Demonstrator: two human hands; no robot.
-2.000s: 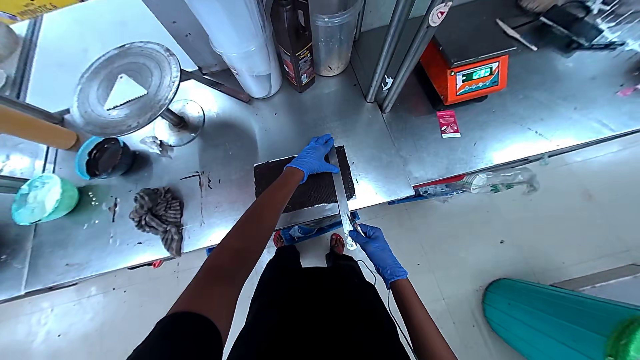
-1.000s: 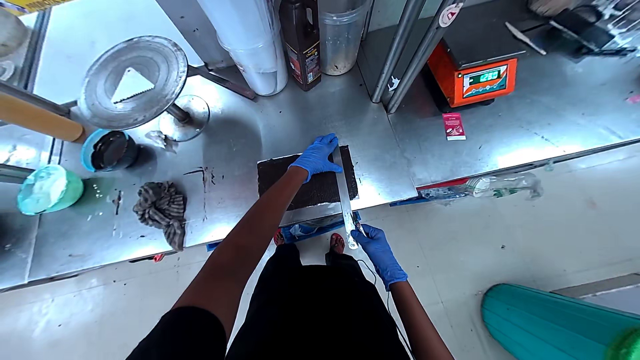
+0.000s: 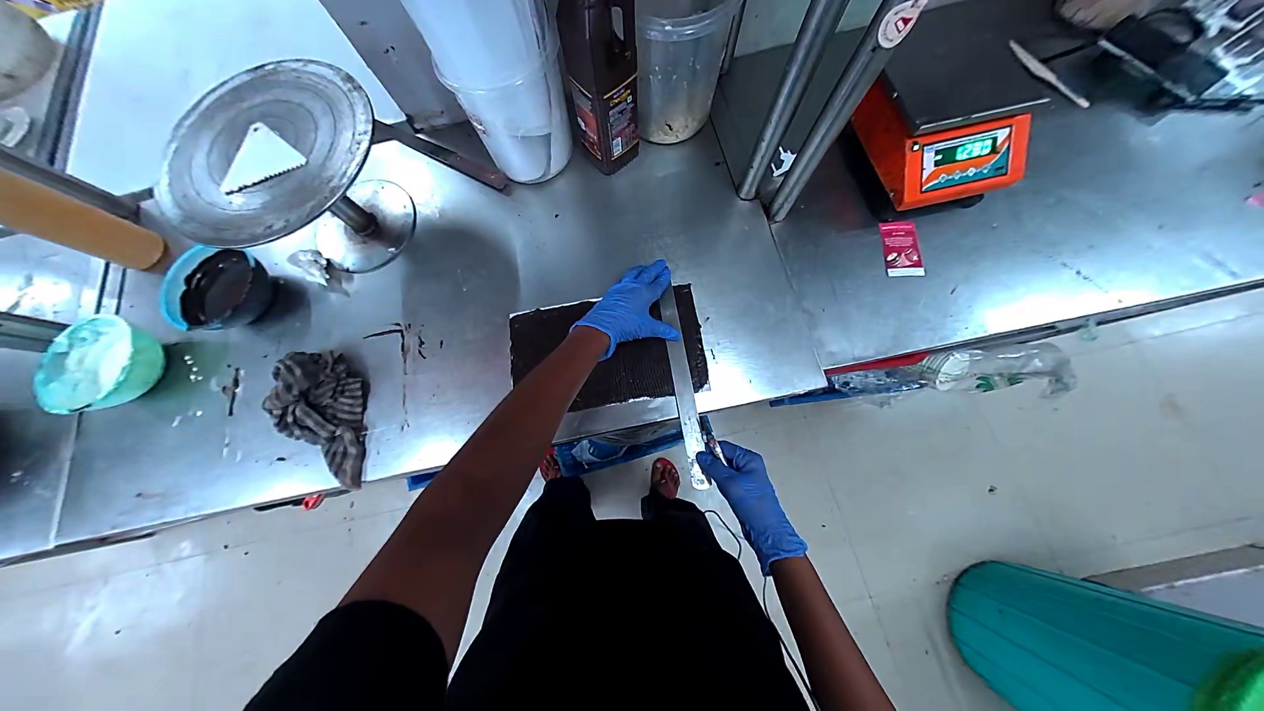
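A dark brown rectangular sheet [image 3: 632, 377] with a finely ridged surface and pale edges lies at the front edge of the steel worktop. A long flat metal strip [image 3: 684, 385] lies across its right part and sticks out over the table edge. My left hand [image 3: 632, 308], in a blue glove, presses on the sheet with its fingers spread, its thumb side touching the strip. Beyond the table edge my right hand [image 3: 749, 494], also gloved, is closed around a slim tool [image 3: 713, 449] beside the strip's near end; what tool it is cannot be told.
A crumpled striped cloth [image 3: 321, 410], a bowl of dark paste [image 3: 222, 286], a green tub [image 3: 99, 365] and a metal turntable [image 3: 267, 148] stand left. A brown bottle [image 3: 602, 89] and clear containers stand behind. Metal posts [image 3: 825, 99] and an orange scale [image 3: 948, 148] are right.
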